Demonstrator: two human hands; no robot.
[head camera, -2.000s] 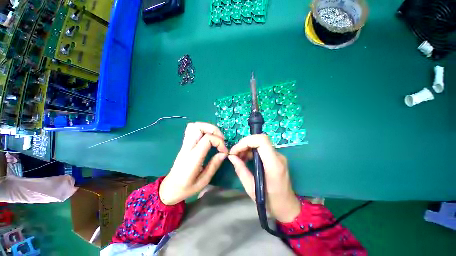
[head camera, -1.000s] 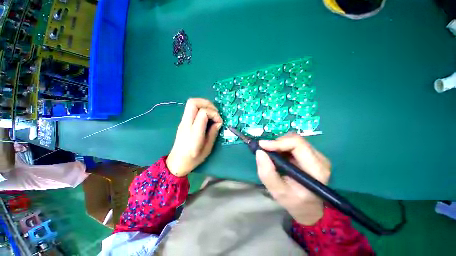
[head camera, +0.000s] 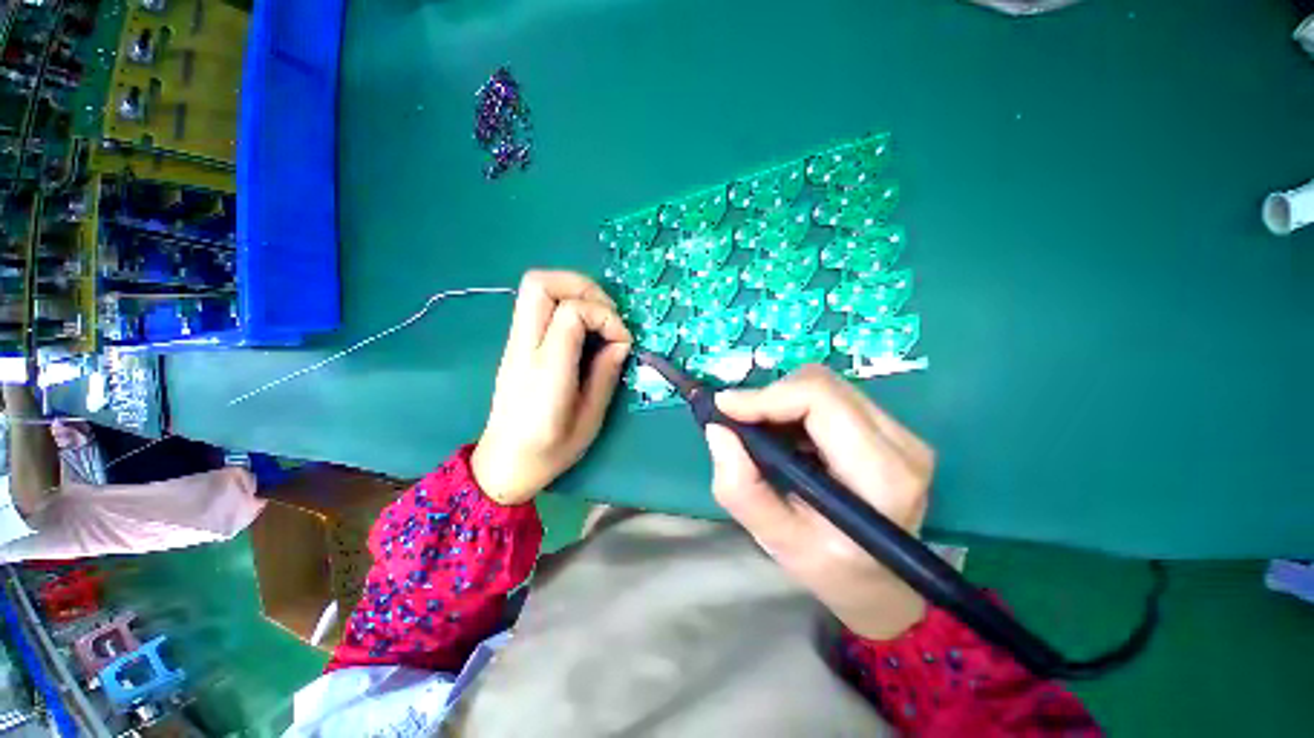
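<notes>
A green PCB panel (head camera: 778, 260) of repeated small boards lies on the mat in front of me. My right hand (head camera: 836, 490) grips a black soldering iron (head camera: 865, 522); its metal tip touches or nearly touches the panel's near left corner. My left hand (head camera: 555, 382) is at the panel's left edge with thumb and fingertips pinched together at the iron tip; a small component between them is too small to make out. A dark purplish pile of small leaded components (head camera: 503, 124) lies behind my left hand. Thin solder wire (head camera: 360, 346) lies to the left.
A blue bin (head camera: 288, 173) with larger boards (head camera: 173, 130) stands at the left. A white tube (head camera: 1287, 211) lies at the right edge. A cardboard box (head camera: 310, 555) is below the bench. Another person's sleeve (head camera: 159, 522) shows at the left. The iron's cord (head camera: 1146, 620) hangs near the bench's front edge.
The iron has swung from upright between my hands down to the panel's near left corner. My hands have parted slightly, the left staying pinched. The view has shifted, so the tub has nearly left it.
</notes>
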